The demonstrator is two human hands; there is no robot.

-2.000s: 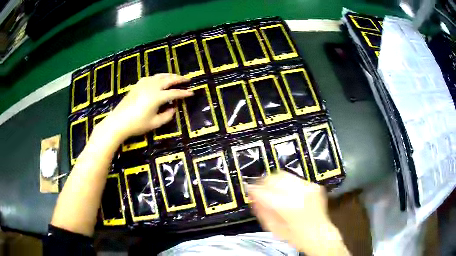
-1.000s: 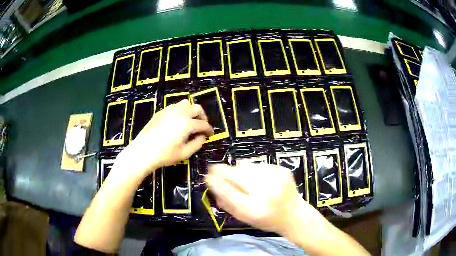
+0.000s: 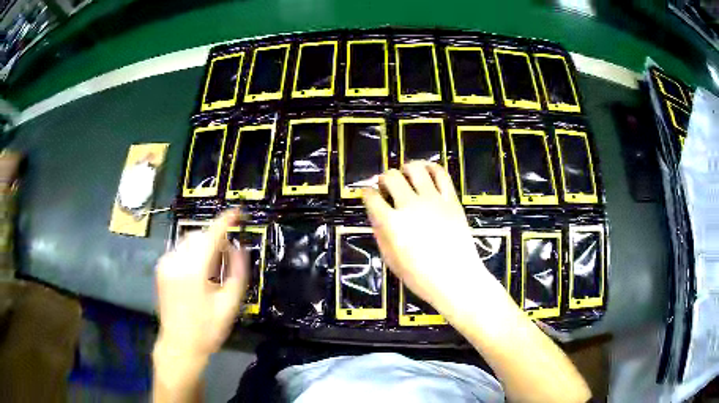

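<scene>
Glossy black screen panels with yellow borders lie in three rows in a black blister tray. The third bottom-row pocket from the left shows no panel. My left hand, blurred, is over the two leftmost bottom-row panels, thumb and fingers apart, with nothing visible in it. My right hand is over the middle row, its fingertips at the lower edge of the fourth panel, whose border looks thick or doubled. Whether the fingers grip it is unclear. The right hand and forearm partly cover nearby panels.
A cardboard pad with a round white lump and thin pale stick lies left of the tray. A dark slab lies right. Stacked trays under a whitish sheet stand at far right. A green surface runs behind.
My left hand has moved down-left from the middle row; my right hand has moved up-right from the bottom row. The tilted panels now lie straight. The third bottom-row panel has left its pocket.
</scene>
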